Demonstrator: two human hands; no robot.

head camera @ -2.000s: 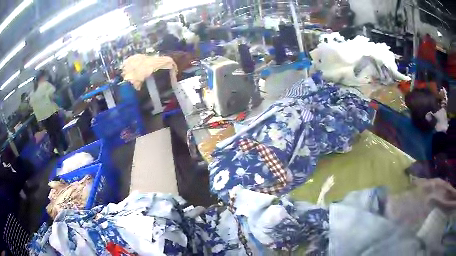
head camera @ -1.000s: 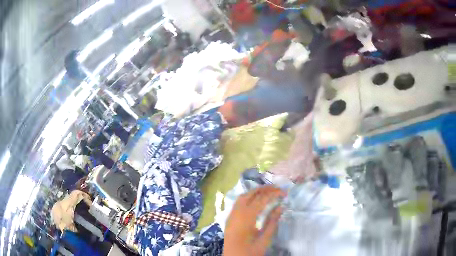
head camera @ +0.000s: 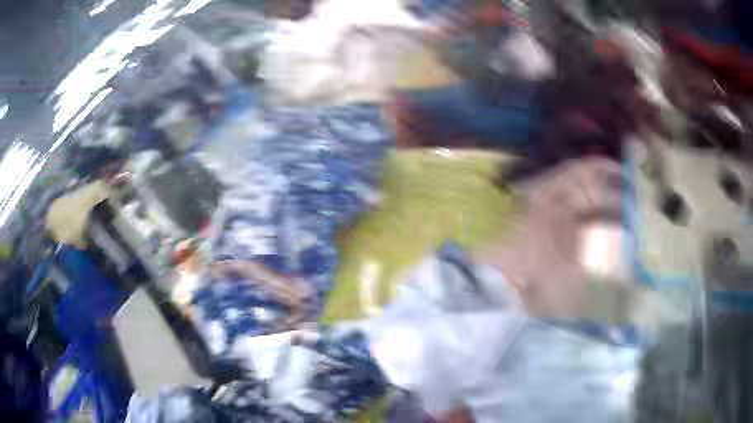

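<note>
The whole view is badly blurred. Pale blue-white cloth (head camera: 512, 363) lies at the bottom centre and right, with a raised fold and a small dark patch at its top. A small reddish-brown patch at the bottom edge looks like part of my left hand (head camera: 454, 414); its fingers and grip cannot be made out. My right hand is not visible. The white overlock machine (head camera: 693, 223), with dark round spots and a blue stripe, stands at the right. Part-sewn floral pieces (head camera: 289, 363) lie at the lower left.
A blue floral pile (head camera: 305, 182) lies left of an olive-green surface (head camera: 429, 206), which bears a pale strip (head camera: 371, 285). Pink-beige cloth (head camera: 553, 231) lies beside the machine. White cloth (head camera: 338, 58) is at the back. A pale bench (head camera: 161, 343) and blue crates (head camera: 78, 306) are at the left.
The view has swung so the machine sits farther right and lower. The hand, clearly seen on the pale cloth a second ago, has dropped almost out of the bottom edge.
</note>
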